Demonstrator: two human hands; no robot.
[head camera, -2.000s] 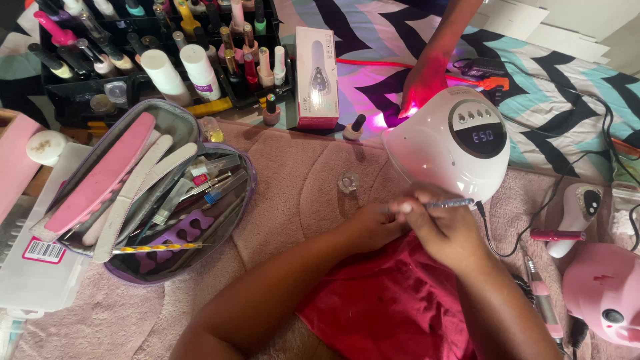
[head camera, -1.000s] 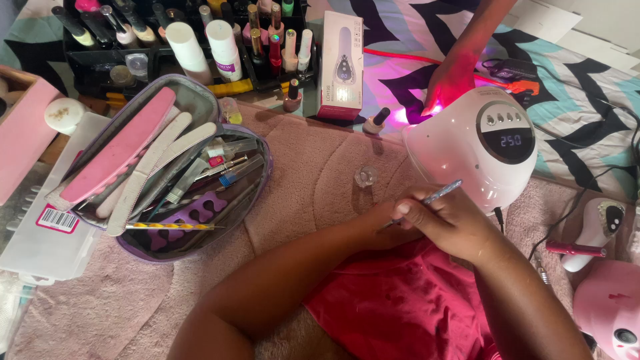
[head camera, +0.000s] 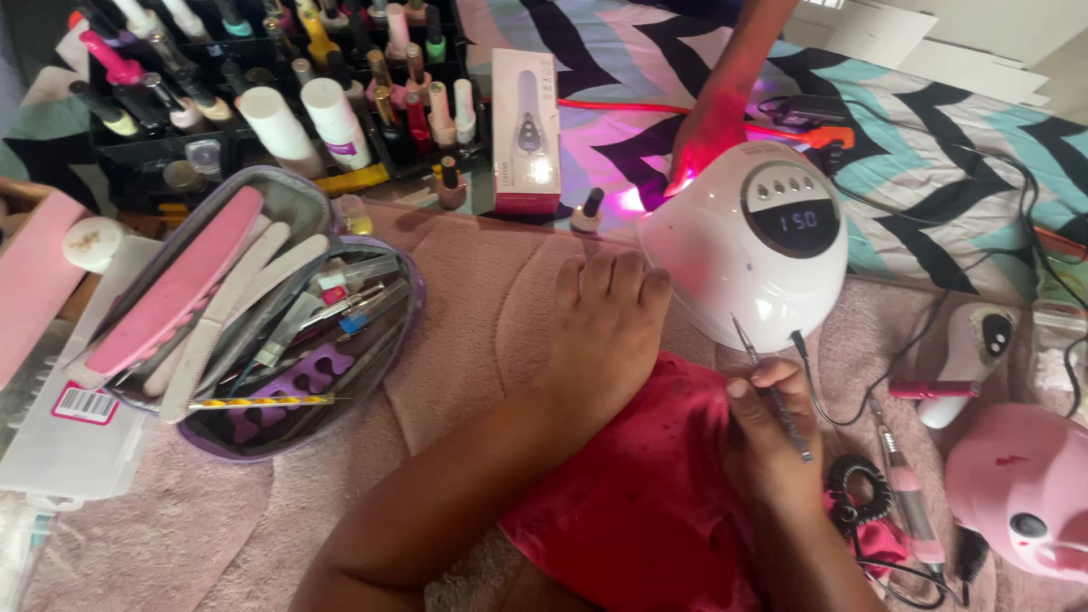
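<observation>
My left hand (head camera: 608, 331) is palm down over the pink towel (head camera: 459, 297), left of the white nail lamp (head camera: 748, 255); what lies under its fingers is hidden. My right hand (head camera: 778, 425) holds a thin nail brush (head camera: 786, 425) with a patterned handle, its tip pointing up-left in front of the lamp. Another person's hand (head camera: 701, 144) reaches into the lamp's lit opening from the far side. Red cloth (head camera: 629, 493) is between my forearms. A small polish bottle (head camera: 586, 212) stands by the lamp.
An unzipped case (head camera: 416, 297) of files and tools lies at left, beside a clear plastic box (head camera: 76, 459). Behind stand a black rack (head camera: 127, 157) of polish bottles and a white box (head camera: 525, 127). At right are cords, a pen-shaped nail drill (head camera: 909, 501) and a pink device (head camera: 1020, 484).
My hands, close together before, have parted; the left has moved forward over the spot where a small glass dish showed. My right hand still holds the brush. The lamp's display reading has changed.
</observation>
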